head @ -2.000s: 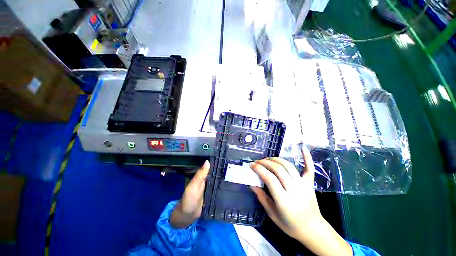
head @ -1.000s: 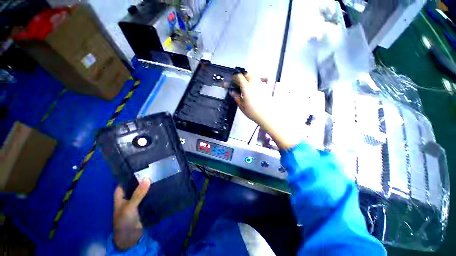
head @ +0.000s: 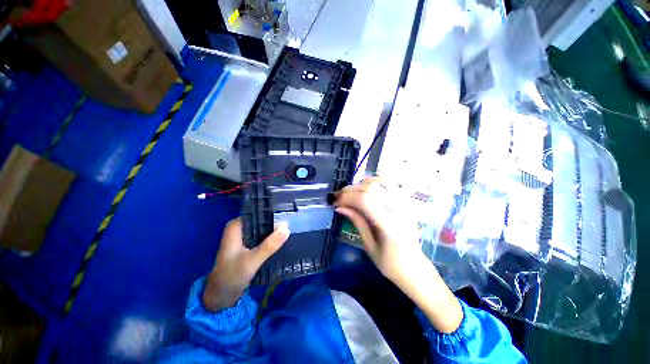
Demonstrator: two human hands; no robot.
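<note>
My left hand grips the lower left edge of a black housing shell, thumb on the silver-white rectangle across its middle. The shell is tilted, ribbed inside up, with a round feature near the top. A thin red lead wire runs left from it to a small white connector hanging past the edge. My right hand is at the shell's right edge, fingertips pinched on a small dark piece that I cannot identify.
Another black shell lies on the pale bench machine behind. Clear bagged white flat parts lie at the right. A white sheet with small dark marks lies between. Brown cartons stand on the blue floor at the left.
My right hand has come back from the shell on the machine to the held shell. The held shell has moved right, in front of the machine, its ribbed inside and red wire now showing.
</note>
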